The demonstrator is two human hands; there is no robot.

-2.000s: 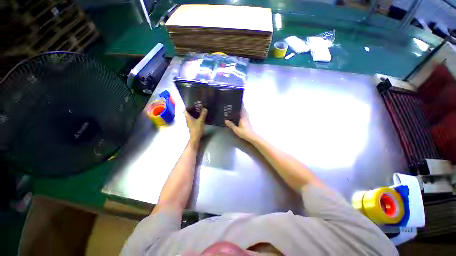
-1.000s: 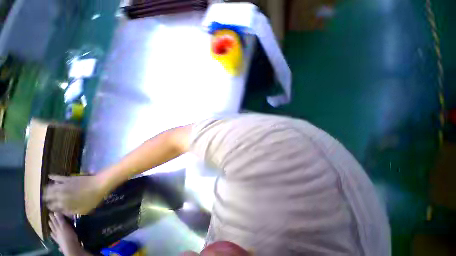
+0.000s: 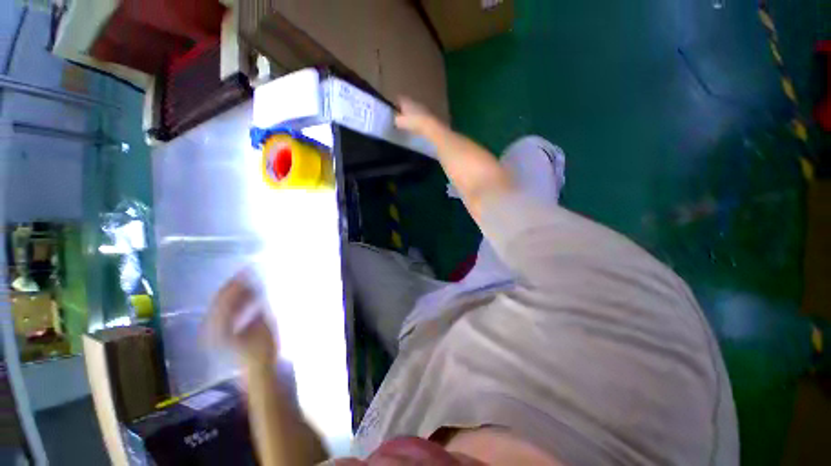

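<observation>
White label strip (image 3: pixel 357 106) hangs off the table corner from a white unit (image 3: pixel 286 100). My right hand (image 3: pixel 419 118) is at the strip's upper edge, arm stretched out; whether its fingers grip the strip cannot be told. My left hand (image 3: pixel 239 312) is blurred over the shiny table (image 3: pixel 196 209); its finger state is unclear. Black glossy retail boxes (image 3: pixel 202 435) lie at the bottom left, partly hidden by my left forearm and cut off by the frame.
A tape dispenser with a yellow roll (image 3: pixel 296 164) is beside the white unit. Brown carton blanks (image 3: pixel 364 41) lean behind it. Dark rollers (image 3: pixel 196 91) are at the table's end. A tan pad stack (image 3: pixel 132 373) is at the far edge. My legs are beside the table.
My view has turned right. My right hand has left the black boxes and stretched to the label strip. My left hand has moved from beside the boxes to above the table.
</observation>
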